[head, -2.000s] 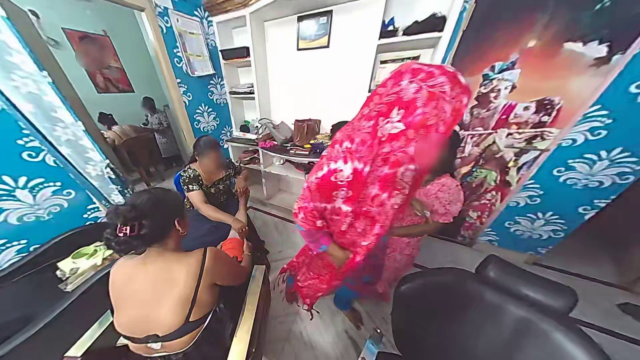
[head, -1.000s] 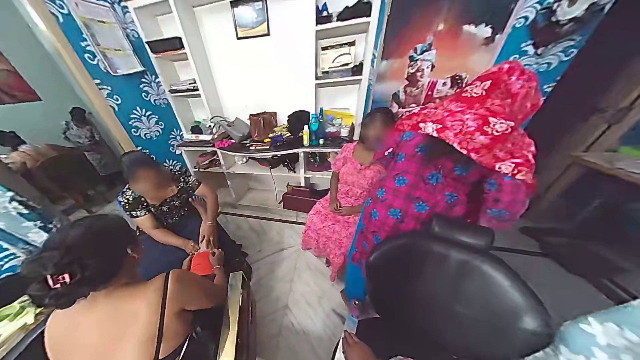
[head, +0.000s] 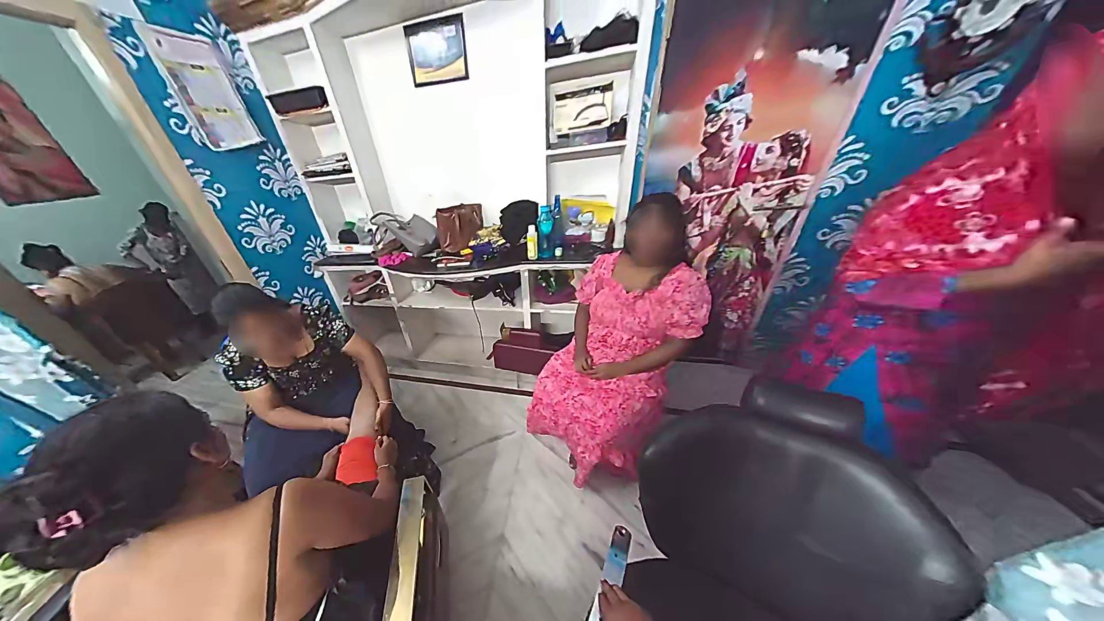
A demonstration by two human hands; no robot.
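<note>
At the bottom edge, right of centre, part of my right hand [head: 623, 605] shows with its fingers on a slim, flat object [head: 616, 556] that has a dark, rounded upper end and a bluish middle. The hand is mostly cut off by the frame, and what the object is cannot be told. The back of a black padded salon chair [head: 802, 509] stands just to the right of it. My left hand is not in view.
At the left, two seated people hold a red-orange cloth [head: 356, 461] at a forearm, beside a pale armrest [head: 404, 552]. A person in a pink dress [head: 617, 345] sits by a cluttered shelf counter [head: 431, 266]. Another, in a red-pink garment [head: 957, 207], stands at the right.
The person in the red-pink garment has moved right, from in front of the seated person in pink to beyond the black chair. My hand and its object remain at the bottom edge.
</note>
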